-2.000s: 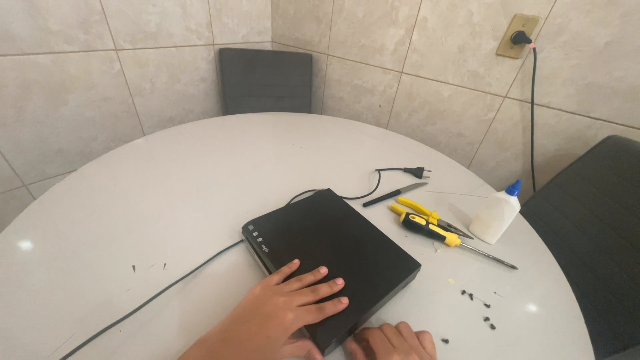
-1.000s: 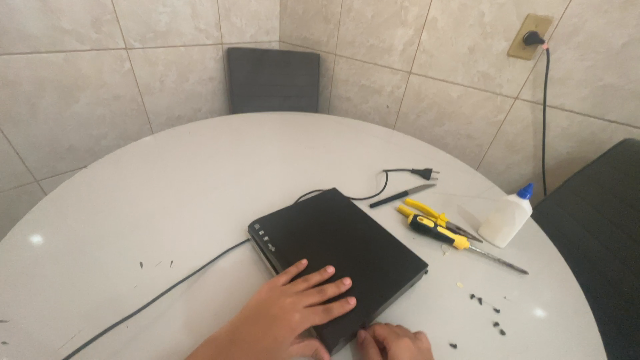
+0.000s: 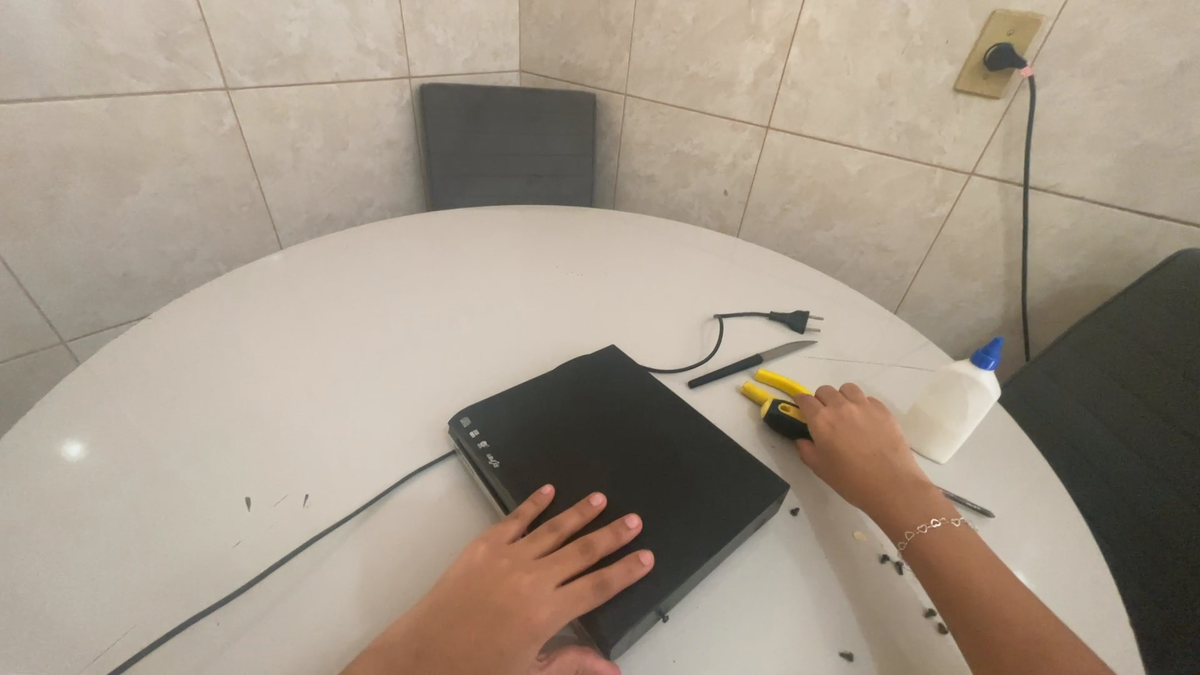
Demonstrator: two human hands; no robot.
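My left hand lies spread on the lid of a black disc player, its thumb at the near side. A small screw sticks out of the player's near right side. Over at the tools, my right hand reaches onto the yellow and black handle of a screwdriver; its fingers hide much of it, and whether they grip it is unclear. The screwdriver's shaft tip shows beyond the wrist. Yellow-handled pliers lie right beside, partly covered by the hand. Several dark screws are scattered below the right forearm.
A knife lies behind the pliers, near a black power plug. A white glue bottle with a blue cap stands right of my right hand. A black cable runs left from the player. Dark chairs flank the round table.
My right hand has moved from the player's near right side, up and right to the screwdriver. My left hand stays on the lid. A screw now shows in the player's side where the right hand was.
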